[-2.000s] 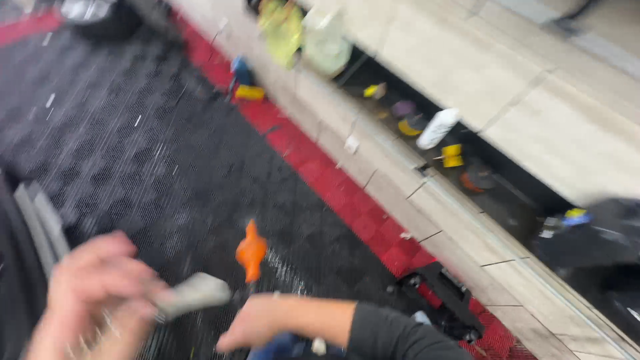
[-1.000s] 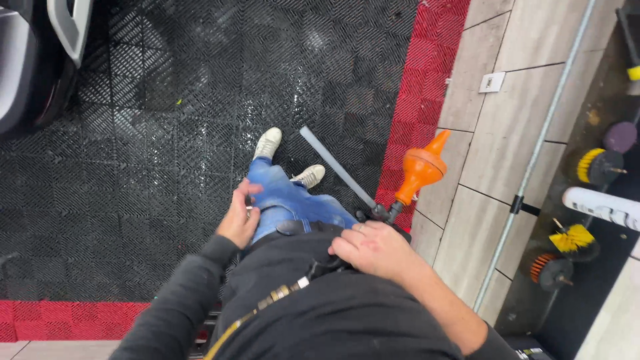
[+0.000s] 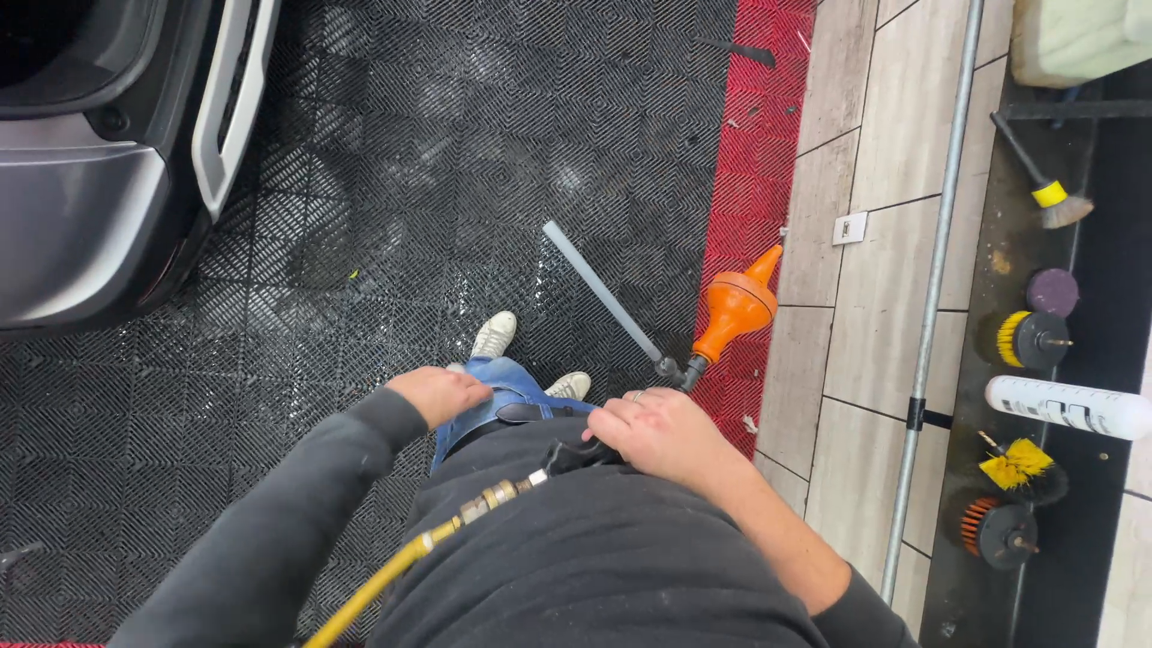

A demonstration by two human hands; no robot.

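Note:
At my waist, my right hand point(image 3: 661, 432) is closed on the black handle of an air blow gun point(image 3: 576, 456). From its front fitting an orange cone-shaped nozzle point(image 3: 738, 306) and a translucent tube point(image 3: 601, 290) point away from me. Brass couplings join the handle to a yellow air hose point(image 3: 378, 580) that crosses my dark top. My left hand point(image 3: 441, 394) hangs beside my jeans at hip height, fingers loosely curled; its palm side is hidden, and a small pale bit shows near the fingertips.
Part of a car point(image 3: 81, 216) stands at the upper left on black floor tiles. At right, beyond a metal pipe point(image 3: 936, 225), a dark shelf point(image 3: 976, 576) holds a yellow-banded detailing brush point(image 3: 1051, 193), several round drill brushes point(image 3: 1035, 340), a white bottle point(image 3: 1062, 407) and a jug point(image 3: 1080, 40).
The view has swung from a blurred tilt to straight down over my body. In the last second my left hand has moved slightly lower beside my hip; my right hand keeps its hold at my waist.

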